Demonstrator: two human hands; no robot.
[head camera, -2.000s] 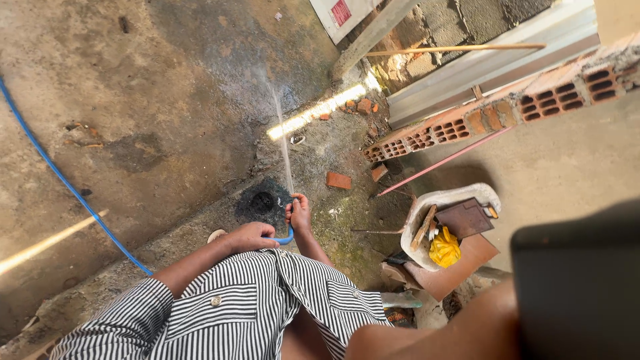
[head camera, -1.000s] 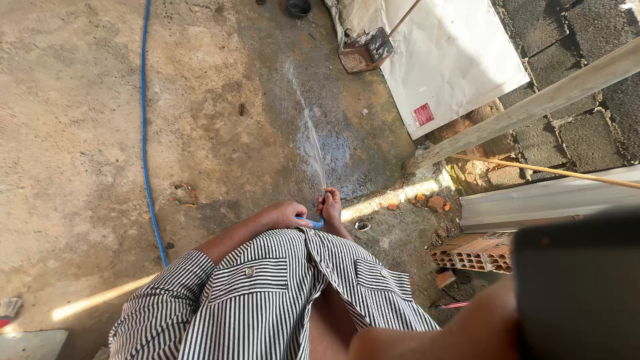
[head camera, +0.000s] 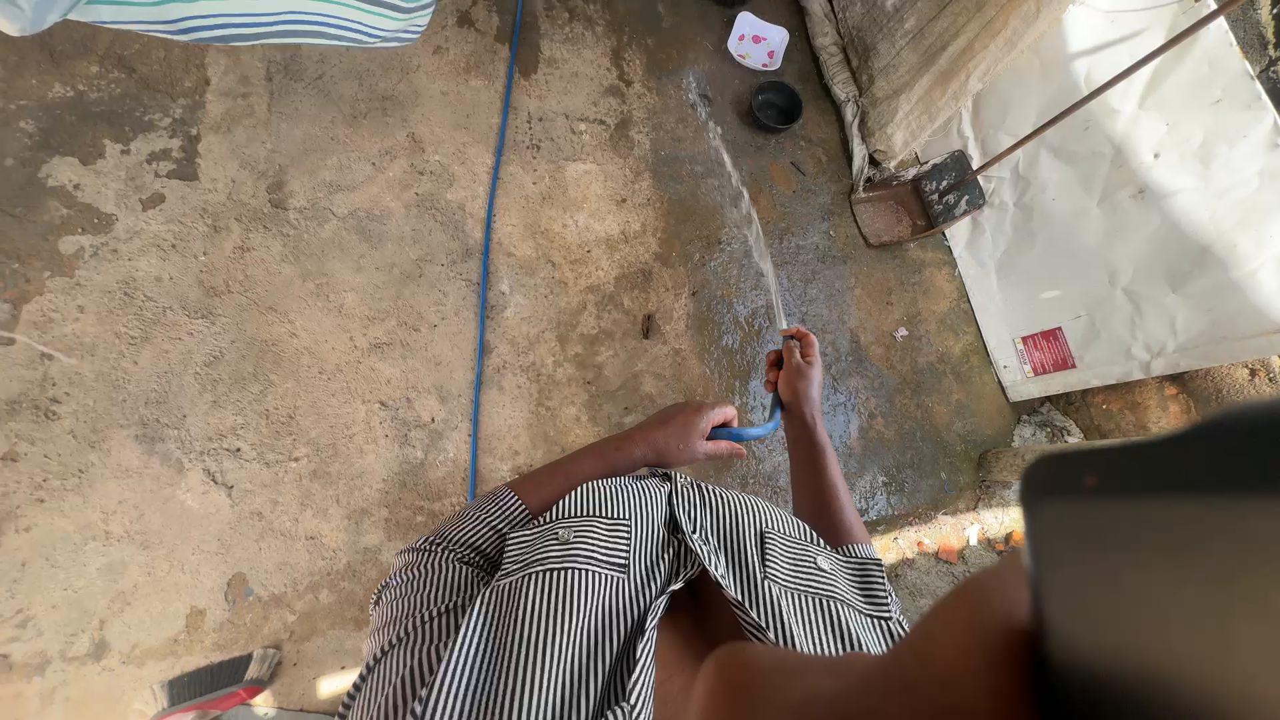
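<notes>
A blue hose (head camera: 752, 433) bends in front of my striped shirt. My left hand (head camera: 688, 434) is closed around its lower part, at the left end of the visible bend. Its upper end is in my right hand (head camera: 797, 370), with the thumb and fingers at the mouth. A stream of water (head camera: 750, 220) shoots from there up and slightly left over the wet concrete floor (head camera: 840, 330). Near the far end of the stream are a black bowl (head camera: 777, 106) and a white dish with pink spots (head camera: 757, 42).
More blue hose (head camera: 487, 250) runs along the floor at left. A long-handled dustpan (head camera: 915, 200) lies by a white sheet panel (head camera: 1120, 230) at right. A broom head (head camera: 215, 683) is at bottom left, striped fabric (head camera: 250, 22) at top left. A dark blurred object (head camera: 1160, 570) covers the lower right.
The view has swung far left and outward. The water stream, earlier over the floor beside a drain and bricks, now falls toward the bowl and dish. Both hands remain on the hose.
</notes>
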